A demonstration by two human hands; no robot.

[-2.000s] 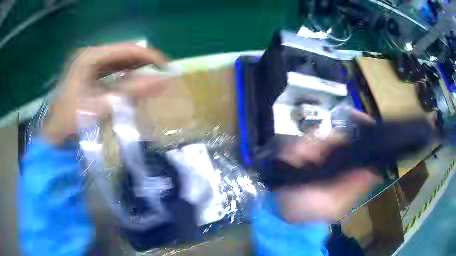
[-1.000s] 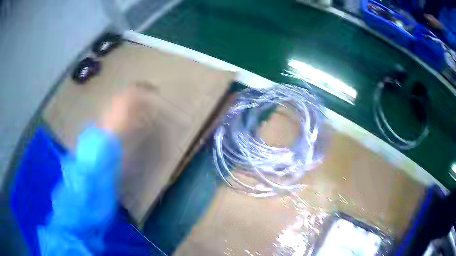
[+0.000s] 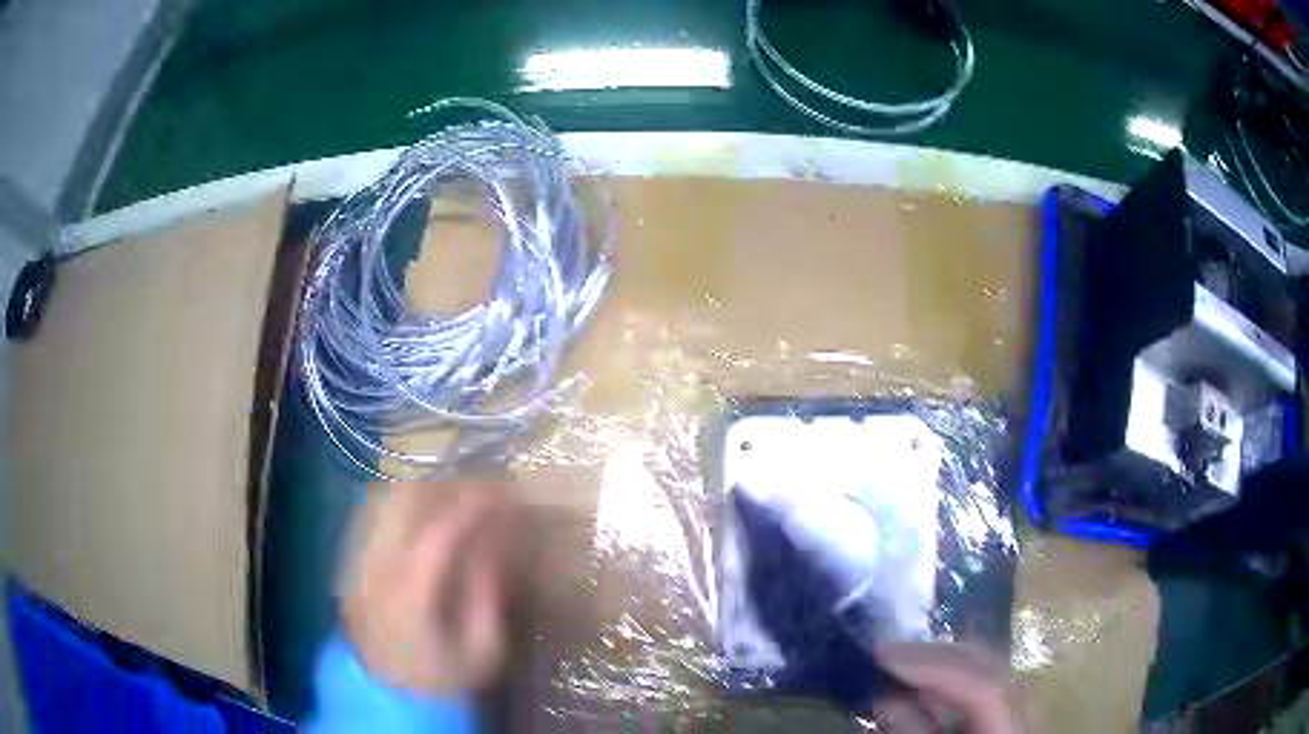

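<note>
A white fixture, a rounded-square plate with corner holes, lies right of centre on wrinkled clear film. A blurred, long black thing, likely the electric screwdriver, slants across its left and lower part. My right hand, cut off by the bottom edge, is closed at the lower end of this black thing. My left hand is blurred at lower left, below a large coil of clear cable, with its fingers curled. Whether it holds anything cannot be told.
A blue-edged tray at the right holds a black-and-silver box, likely the screw feeder. Cardboard lies at the left, with a dark round housing at its edge. A clear cable loop lies on the green surface behind.
The view has swung right, with fixture and tray now more fully in view. My left hand has left the left cardboard for below the coil. My right hand and the black thing have appeared.
</note>
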